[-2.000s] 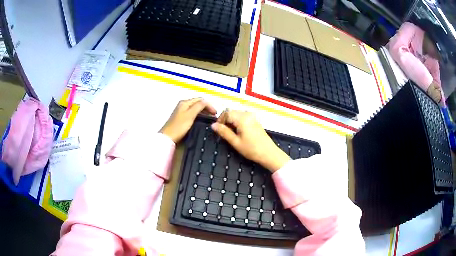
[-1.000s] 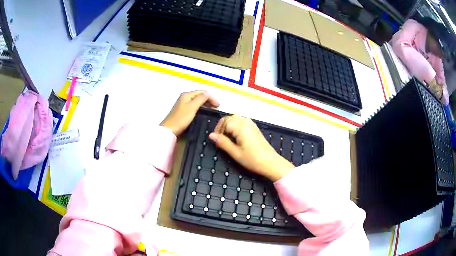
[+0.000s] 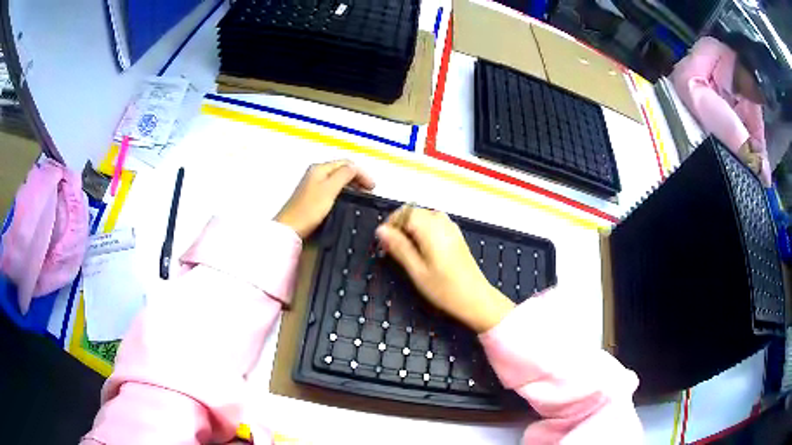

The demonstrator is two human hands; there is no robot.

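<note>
A black component tray [image 3: 391,388] lies on cardboard in front of me, with small whitish components [image 3: 382,346] in regular rows. My left hand [image 3: 323,198] rests on the tray's upper left corner, its fingers bent over the rim. My right hand [image 3: 434,261] is over the upper middle of the tray, thumb and fingers pinched together. A thin tan tool seems to show at its fingers, but it is blurred. The right hand and sleeve hide part of the rows.
A tray stack [image 3: 317,52] stands at the upper left, a lower tray [image 3: 547,129] inside red tape, a tall stack [image 3: 686,278] at right. A dark pen [image 3: 173,223] and paper slips [image 3: 156,113] lie at left. Another person's pink sleeve [image 3: 716,91] shows at upper right.
My right hand has moved a little down and right over the tray, away from its top edge. My left hand has stayed at the corner.
</note>
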